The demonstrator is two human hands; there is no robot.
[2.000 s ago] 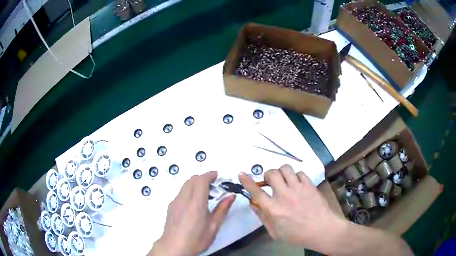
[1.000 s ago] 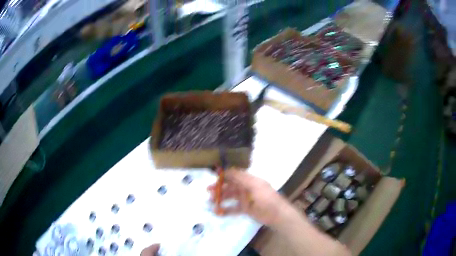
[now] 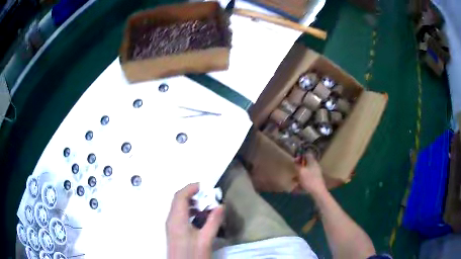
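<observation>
My left hand is closed around a shiny white part with a dark piece below it, over the white sheet's near edge; the fingers hide some of it. My right hand is at the near side of the open carton, its fingertips by the grey-brown metal cylinders. Something orange-red shows at these fingertips, too blurred to name. Several small round parts with dark centres lie in loose rows on the sheet. Grey tweezers lie near the sheet's right corner.
White spoked housings stand grouped at the lower left. A brown box of tiny dark bits stands at the back, with a long wooden handle to its right. A blue object is at the far right.
The view has swung to the right and down. My right hand has moved from beside the box of tiny bits, where it held the orange-handled pliers, to the carton. My left hand is now more fully visible.
</observation>
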